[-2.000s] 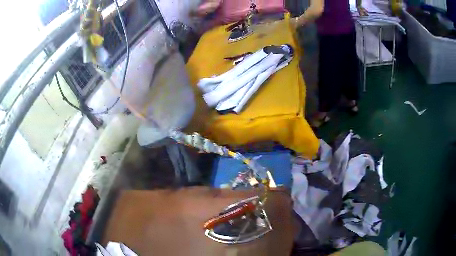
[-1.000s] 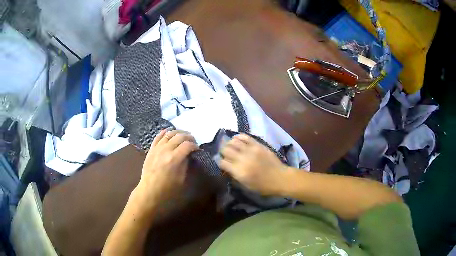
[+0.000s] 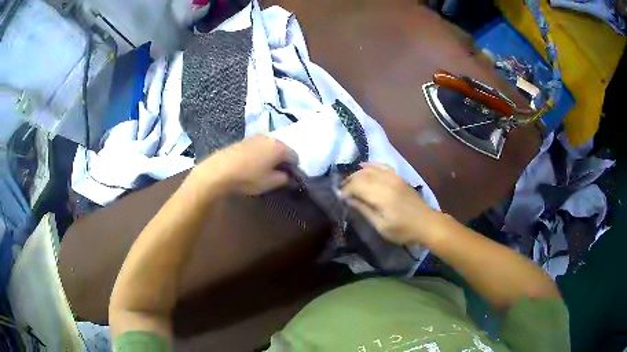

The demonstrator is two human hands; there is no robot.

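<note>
The white and dark grey garment (image 3: 218,89) lies bunched across the brown pressing table. My left hand (image 3: 251,165) is bare and grips its dark fabric at the near edge; the fingertips are curled and partly hidden. My right hand (image 3: 385,199) is bare and pinches the dark layer just to the right. The dark cloth is drawn up between the hands and hangs toward my body. The steam iron (image 3: 469,110) rests on the table at the upper right, touched by neither hand.
The brown table (image 3: 371,48) extends behind the garment. A blue tray (image 3: 512,51) with small items and a yellow cover (image 3: 584,89) are at the upper right. Fabric pieces (image 3: 557,199) are heaped at the right. A pale board (image 3: 42,289) stands at the left.
The view has swung from the yellow table down to the pressing table. Since one second ago, my left hand has moved slightly up and right, and dark fabric is lifted between the hands.
</note>
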